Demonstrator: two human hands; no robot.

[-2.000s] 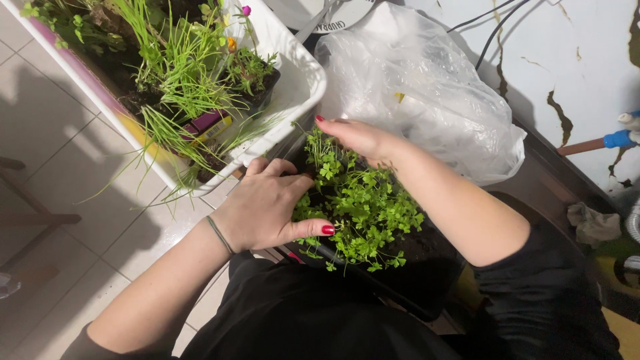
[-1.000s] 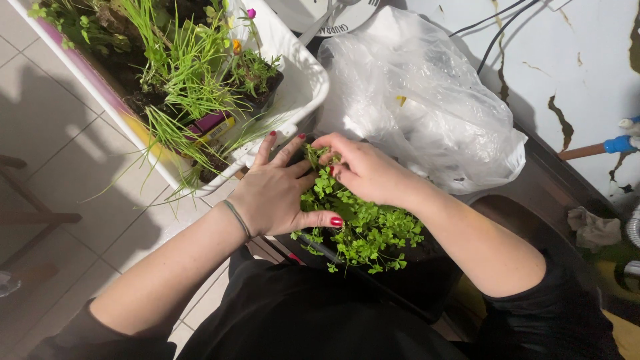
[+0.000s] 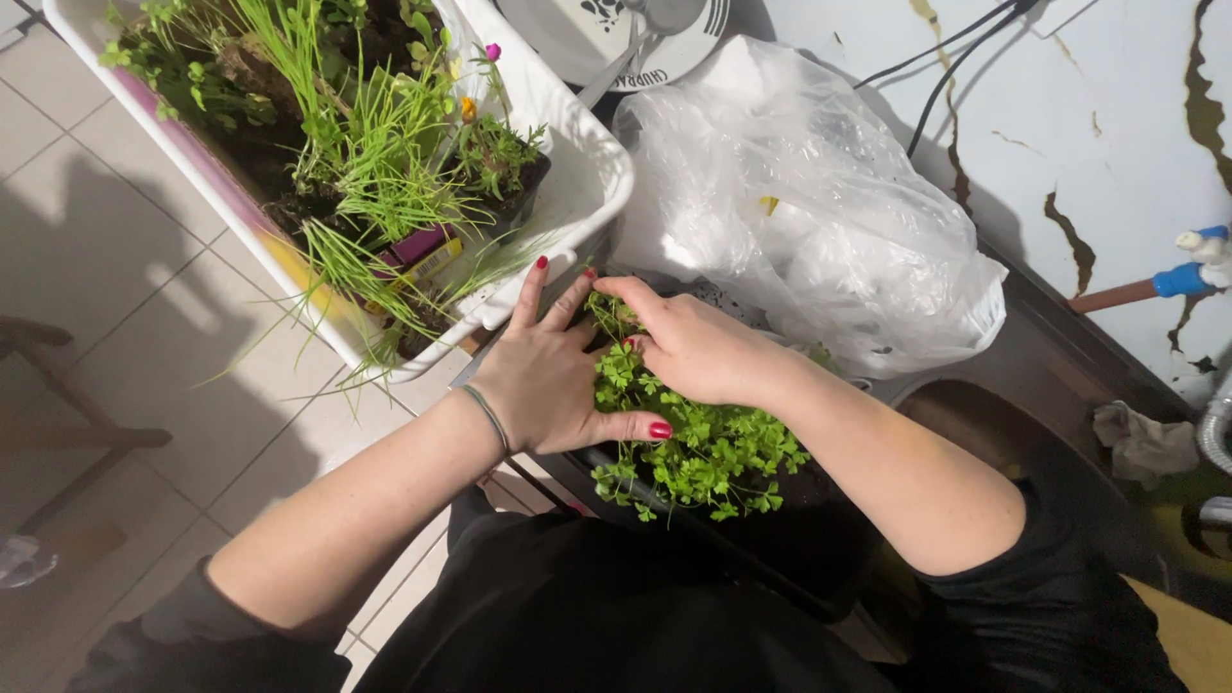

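Leafy green herb seedlings, parsley-like, grow in a dark planter close to my body. My left hand lies at the planter's left end, fingers apart, its thumb over the leaves and its fingertips near the far left corner. Over the far part of the plants is my right hand, index finger stretched towards my left fingertips and thumb bent down among the stems. Whether it pinches a stem cannot be told. The soil under both hands is mostly hidden.
A white plastic tub with chives, other seedlings and a small potted flowering plant stands at upper left. Beyond the planter lies a filled clear plastic bag. Behind it is a plate with cutlery. A blue pipe fitting is at right.
My right hand, flatter and more open two seconds ago, now has its fingers curled with the index finger extended. My left fingers have spread and lie further towards the planter's far left corner.
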